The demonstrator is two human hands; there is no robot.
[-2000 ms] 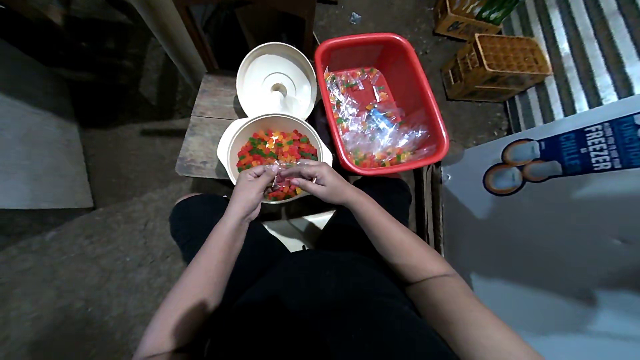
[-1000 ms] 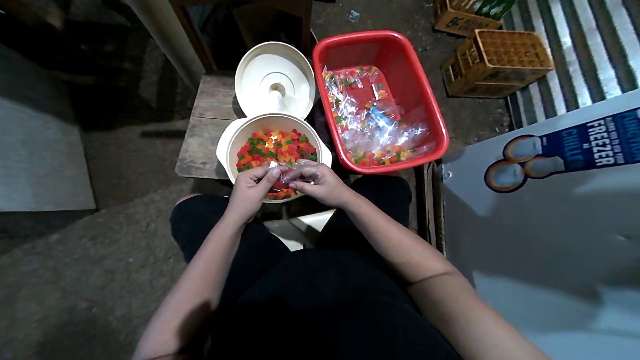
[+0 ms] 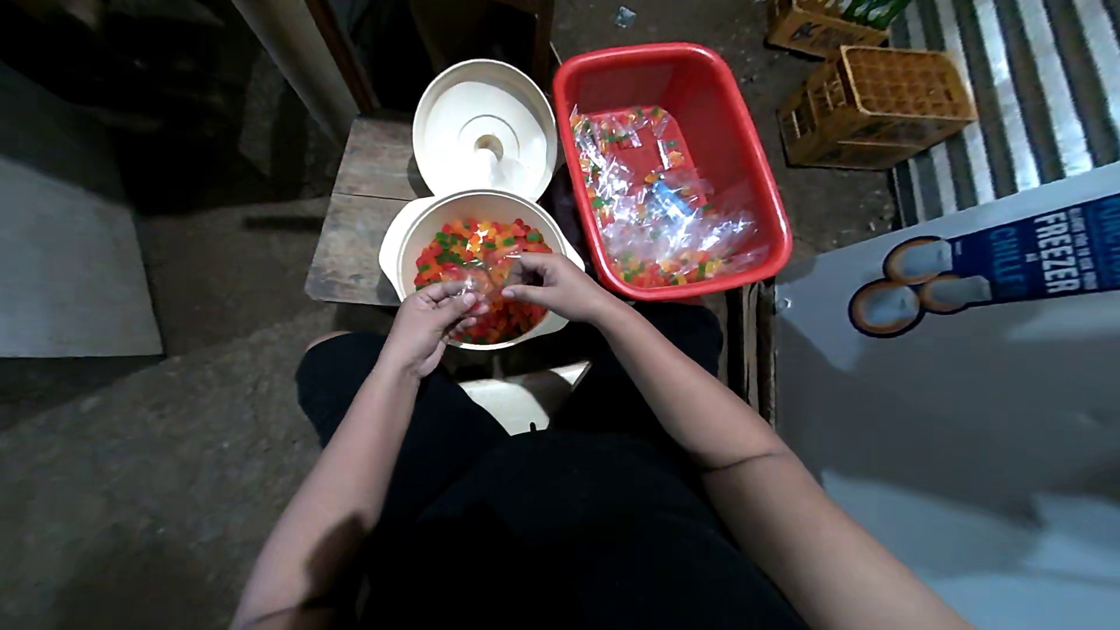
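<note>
A cream plastic tub point(image 3: 398, 249) with side handles holds many red, green and orange candies point(image 3: 477, 238). Over it, my left hand point(image 3: 429, 322) grips a small clear plastic bag point(image 3: 473, 282) between thumb and fingers. My right hand point(image 3: 553, 287) is at the bag's other side with thumb and fingertips close together; whether it pinches the film is too small to tell. Behind the tub lies its round cream lid point(image 3: 455, 109). To the right, a red plastic basin point(image 3: 744, 114) contains small clear packets of candies and a heap of clear plastic bags point(image 3: 678, 219).
The tub and lid rest on a worn wooden bench point(image 3: 350, 249). Brown plastic bottle crates point(image 3: 910, 87) stand at the back right, beside a corrugated metal sheet point(image 3: 1006, 87). A white chest freezer point(image 3: 919, 394) fills the right side.
My hands, close together over the tub in both earlier frames, are now farther apart, with the clear bag showing between them.
</note>
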